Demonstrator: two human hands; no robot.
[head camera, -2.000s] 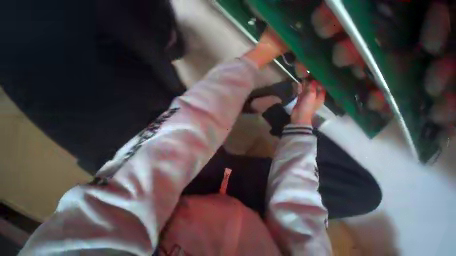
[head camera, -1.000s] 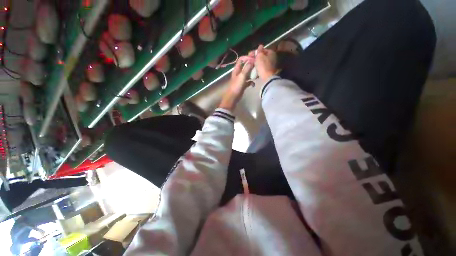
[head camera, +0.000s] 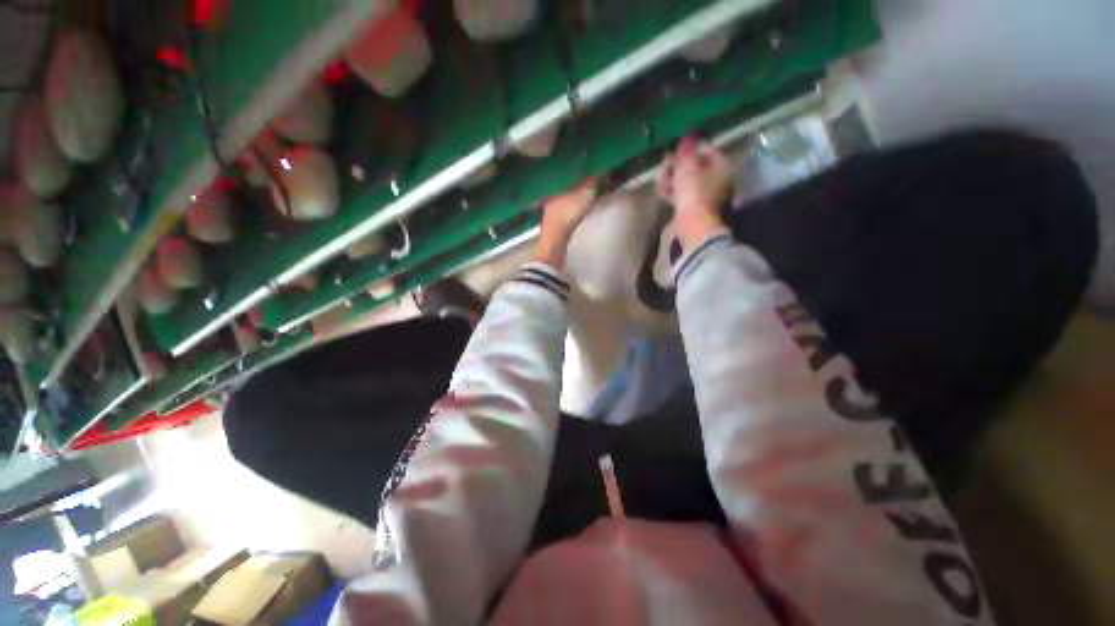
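Note:
My left hand (head camera: 565, 220) reaches to the edge of the lowest green shelf (head camera: 721, 108); its fingertips are hidden under or behind the shelf, so I cannot tell what it holds. My right hand (head camera: 701, 184) is at the same shelf edge, a little to the right, with fingers bent and blurred; whether it holds something cannot be told. Pale rounded electronic units (head camera: 309, 184) sit in rows on the tiers above and to the left, with dark leads and a thin white lead (head camera: 401, 240) looping over a shelf edge.
My dark-trousered knees (head camera: 929, 232) are spread on both sides beneath the rack. Open brown cartons (head camera: 254, 589) and a yellow-green item (head camera: 116, 611) stand at the lower left. A red object (head camera: 147, 424) lies at the rack's far end. Red lights glow among the units.
My hands were close together with a pale unit and lead between them; now they are apart at the shelf edge, and that unit no longer shows. The view has shifted and the rack appears nearer.

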